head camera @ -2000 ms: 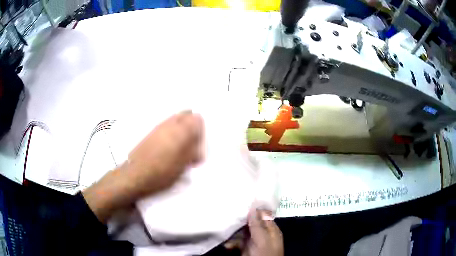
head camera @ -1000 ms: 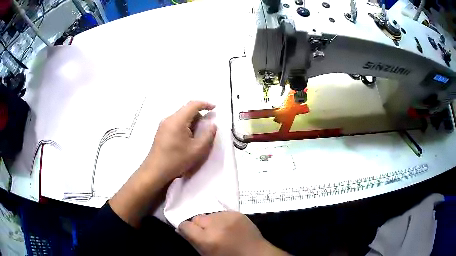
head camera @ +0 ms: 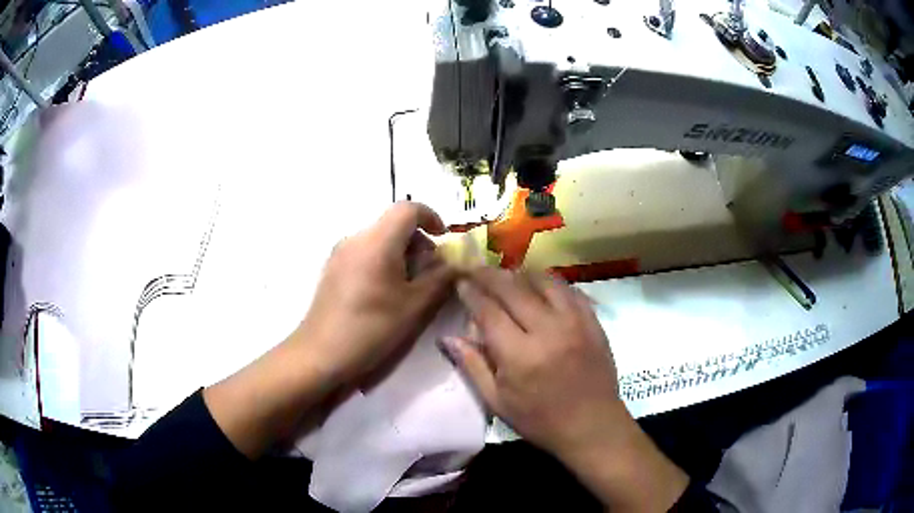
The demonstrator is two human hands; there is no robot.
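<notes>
A pale pink cut fabric piece (head camera: 406, 426) hangs from my two hands over the front table edge. My left hand (head camera: 376, 291) pinches its upper edge, just left of and in front of the needle area. My right hand (head camera: 541, 351) lies on the fabric beside it, its fingertips at the same edge, slightly blurred. The edge looks yellow under the lamp. The presser foot and needle (head camera: 469, 190) are right behind the fingertips; I cannot tell whether fabric lies under the foot. The white sewing machine (head camera: 641, 110) stands to the right.
Stacked pale pink panels (head camera: 85, 250) lie at the left. Orange-red tape (head camera: 526, 235) marks the machine bed. A slim dark tool (head camera: 792, 283) lies right of the bed. A printed ruler scale (head camera: 732, 361) runs along the front edge. A crumpled pink-grey heap (head camera: 787, 451) is at lower right.
Both hands have moved to the needle area with the fabric edge. My right hand has come up from the fabric's lower end. The camera view has shifted, so the machine appears further left.
</notes>
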